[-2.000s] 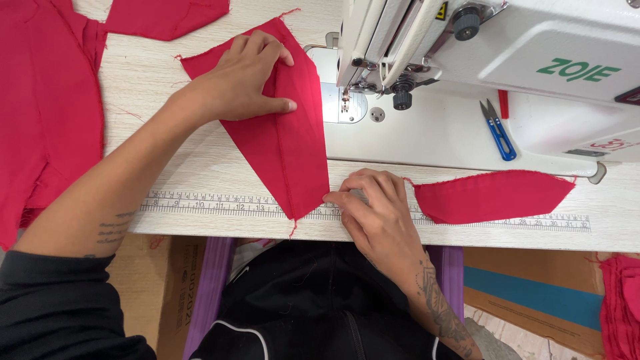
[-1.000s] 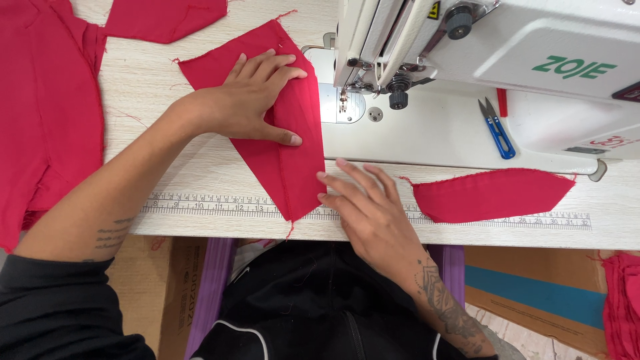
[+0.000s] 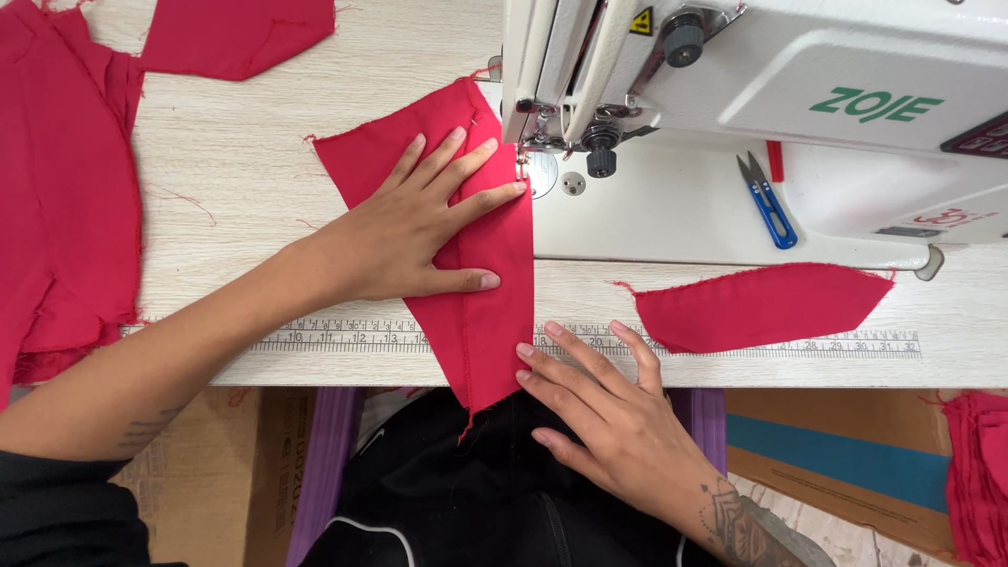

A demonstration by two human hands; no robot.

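Observation:
A red fabric panel (image 3: 500, 244) with a seam along its length lies on the table, its right edge at the presser foot (image 3: 522, 167) of a ZOJE sewing machine (image 3: 787, 71). My left hand (image 3: 417, 220) rests flat on the panel with fingers spread, the index fingertip close to the foot. Fingertips of my right hand (image 3: 606, 394) touch the panel's lower right edge, fingers apart. To the right, a smaller red fabric piece (image 3: 764, 307) lies over the printed ruler scale (image 3: 354, 339). Blue thread snips (image 3: 768, 205) rest on the machine bed.
Stacked red fabric (image 3: 71, 205) covers the table's left side, and another red piece (image 3: 244, 35) lies at the back. Below the table edge are cardboard boxes (image 3: 189, 472) and more red fabric (image 3: 976, 465) at the right. A red object (image 3: 776, 161) lies beside the snips.
The panel has moved toward the machine, and its edge now lies at the presser foot. My left hand has shifted right with it, fingers spread wider.

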